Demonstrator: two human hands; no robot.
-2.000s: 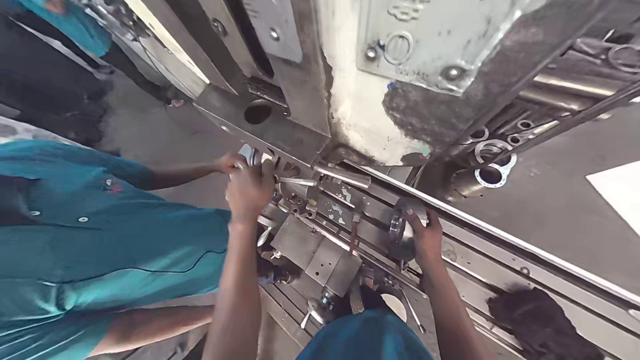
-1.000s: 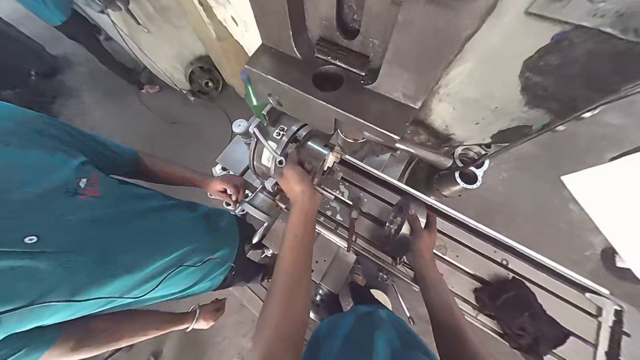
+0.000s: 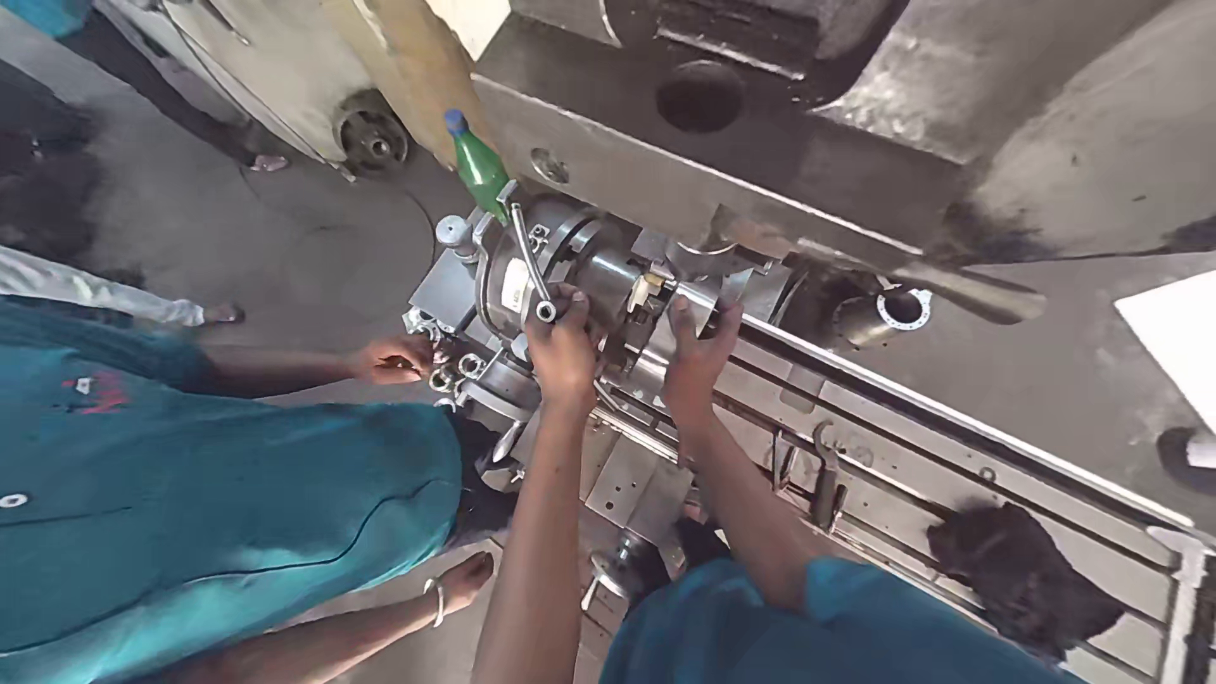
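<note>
My left hand [image 3: 562, 359] is beside the lower ring end of a slim metal wrench or crank [image 3: 530, 256], which slants across a round dividing head [image 3: 499, 285]. Its fingers are bent, and their hold is partly hidden. My right hand [image 3: 698, 366] has its thumb and fingers around a grey metal part [image 3: 701, 309], close to the shiny cylindrical nose [image 3: 608, 274] of the head. A small brass-coloured piece [image 3: 648, 288] lies between my two hands. The lower side of the grey part is hidden by my palm.
At the left, a co-worker's hand [image 3: 399, 359] is near the dividing head's side. A green bottle [image 3: 480, 169] stands behind the head. A heavy machine column [image 3: 703, 161] overhangs the slotted table [image 3: 874, 418], which bears a dark cloth [image 3: 1026, 575] and a C-shaped spanner [image 3: 825, 465].
My right hand has moved left along the table, from holding a dark round part, to beside my left hand at the dividing head. The view has moved closer.
</note>
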